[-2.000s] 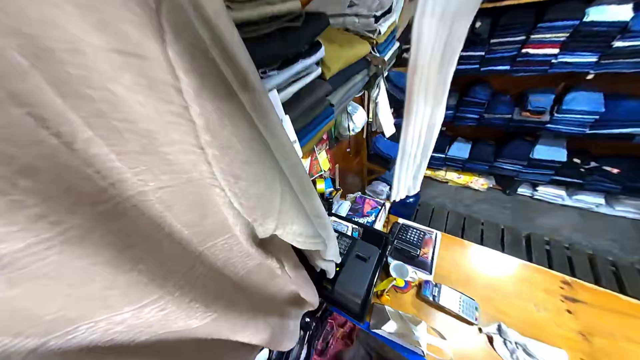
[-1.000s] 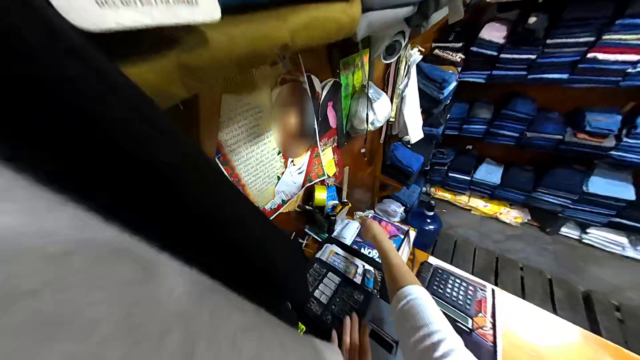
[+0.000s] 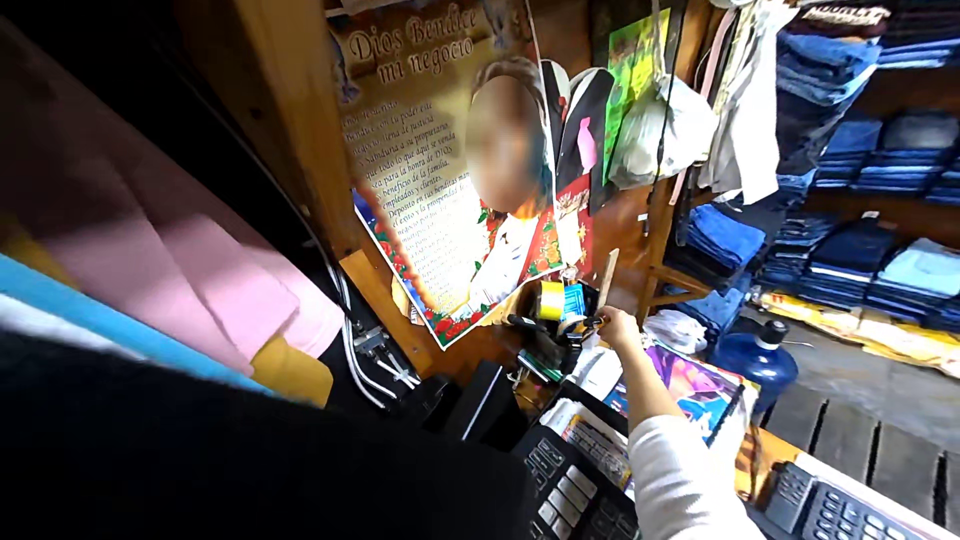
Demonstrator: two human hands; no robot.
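Observation:
My right hand (image 3: 621, 328), in a white ribbed sleeve, reaches up from the lower right. Its fingertips touch a dark handle-like object (image 3: 591, 322) at a cluttered holder against the wooden wall; whether they grip it cannot be told. Beside them are a roll of yellow tape (image 3: 551, 301), a blue item (image 3: 574, 299) and an upright wooden stick (image 3: 608, 276). Under my forearm lies a colourful purple and blue printed item (image 3: 694, 386). Lower down is a black cash register (image 3: 570, 499) with pale keys and papers in its top. My left hand is not in view.
A printed poster (image 3: 427, 187) hangs above the holder. White plastic bag (image 3: 664, 139) hangs right of it. Pink cloth (image 3: 195, 262) and cables (image 3: 360, 360) are at left. A blue water jug (image 3: 757, 356), a desk calculator (image 3: 832, 502) and shelves of folded jeans (image 3: 907, 161) stand right.
My right hand has moved up to the holder by the wall. My left hand, on the register a second ago, is out of sight. The view has moved closer to the poster.

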